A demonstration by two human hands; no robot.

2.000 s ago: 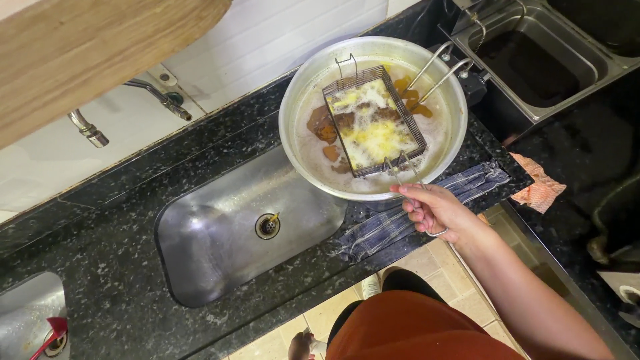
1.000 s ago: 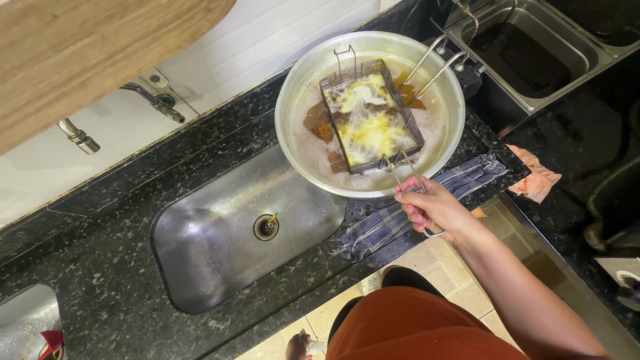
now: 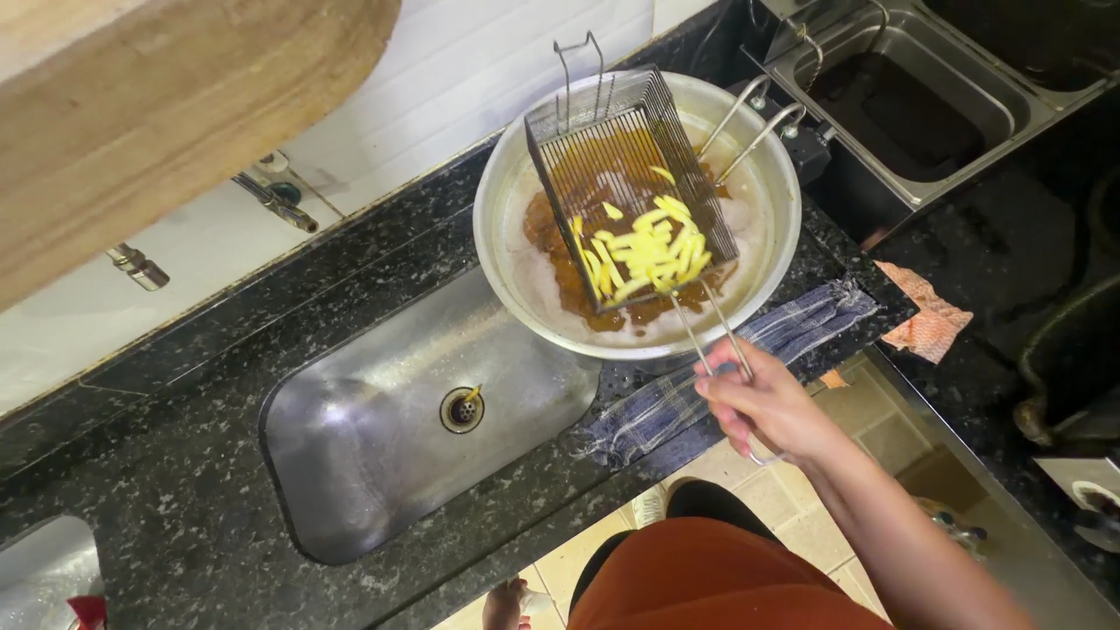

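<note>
My right hand (image 3: 757,398) grips the wire handle of a metal fry basket (image 3: 687,144). The basket is tilted above a large round metal pan (image 3: 494,289) of foamy, brownish frying oil (image 3: 560,306). Pale yellow potato strips (image 3: 652,249) lie gathered at the basket's end nearest my hand. Two bent metal rods (image 3: 759,144) reach over the pan's right rim into the oil. My left hand (image 3: 506,605) hangs low at the bottom edge, beside the counter; only part of it shows, and I cannot tell its finger state.
A steel sink (image 3: 376,464) with a drain (image 3: 461,409) lies left of the pan. A checked cloth (image 3: 647,416) rests along the counter edge, and an orange-white cloth (image 3: 927,311) lies farther right. Steel fryer wells (image 3: 927,114) stand at upper right; two taps (image 3: 276,203) are on the wall.
The basket has come up out of the bubbling oil and tilted toward my right hand. The potato strips, under foam before, now show plainly at its near end.
</note>
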